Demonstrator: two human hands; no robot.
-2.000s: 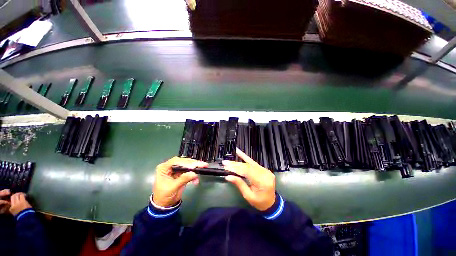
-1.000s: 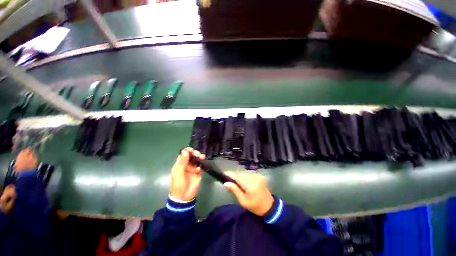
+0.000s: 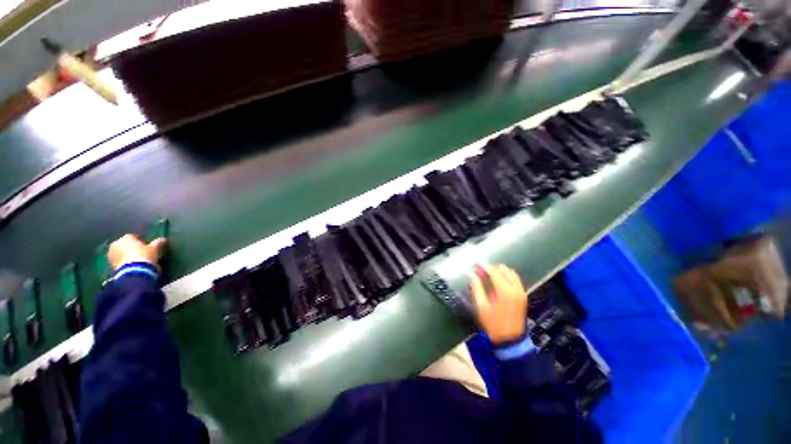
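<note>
My left hand (image 3: 134, 252) is over the dark belt at the left, at the green circuit boards. One board (image 3: 161, 231) shows beside its fingers; blur hides whether it is gripped. My right hand (image 3: 500, 303) is near the bench's front edge, its fingers at the end of a dark keypad front (image 3: 446, 293) with small round buttons, apparently holding it. A long row of black remote housings (image 3: 373, 247) lies side by side along the white strip, between my hands.
More circuit boards (image 3: 71, 290) stand at the left, above a small black pile (image 3: 48, 401). A blue bin (image 3: 650, 347) with black parts (image 3: 568, 351) is below the edge at right. A carton (image 3: 737, 282) is on the floor. Brown stacks (image 3: 234, 69) stand beyond the belt.
The view has turned to the right. My hands have separated; the black bar they held is no longer in them. My left hand has reached to the belt, my right to the bench edge.
</note>
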